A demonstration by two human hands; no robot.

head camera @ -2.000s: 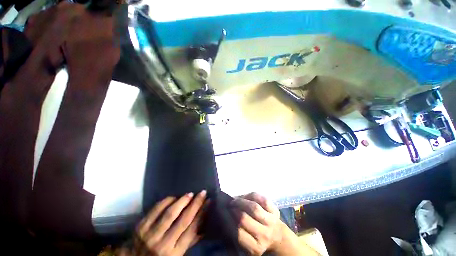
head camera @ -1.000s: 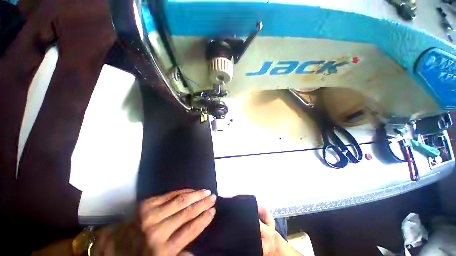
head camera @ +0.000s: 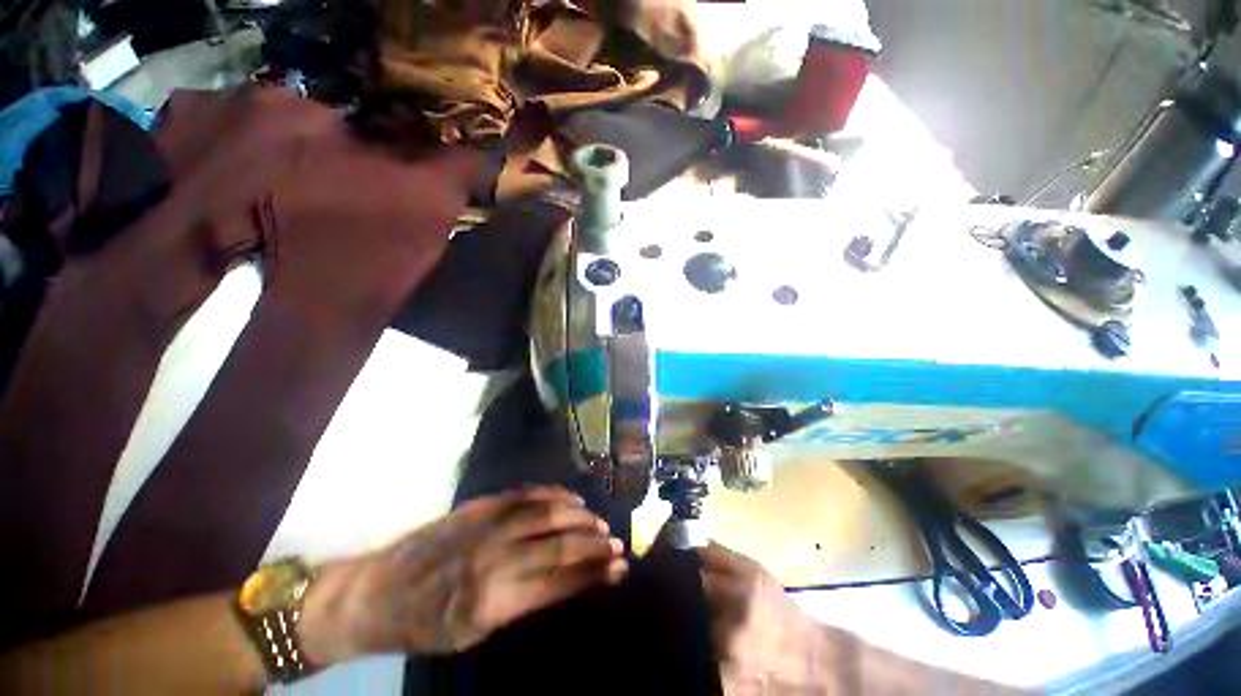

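A black cut panel lies under the left end of the white and blue sewing machine and runs toward me. My left hand, with a wristwatch, rests on the panel just left of the needle area, fingers together and slightly blurred. My right hand is at the panel's right edge, close to the needle area, partly hidden by the panel and blurred. The presser foot and needle are hidden behind the head and the cloth.
Maroon-brown panels spread at the left. Black-handled scissors lie under the machine arm, with small red and green tools farther right. A mustard-brown fabric pile and a red block are behind the machine.
The view has tilted up, showing the machine top and the area behind. Both hands have moved forward along the black panel, from near the table's front edge to the needle area.
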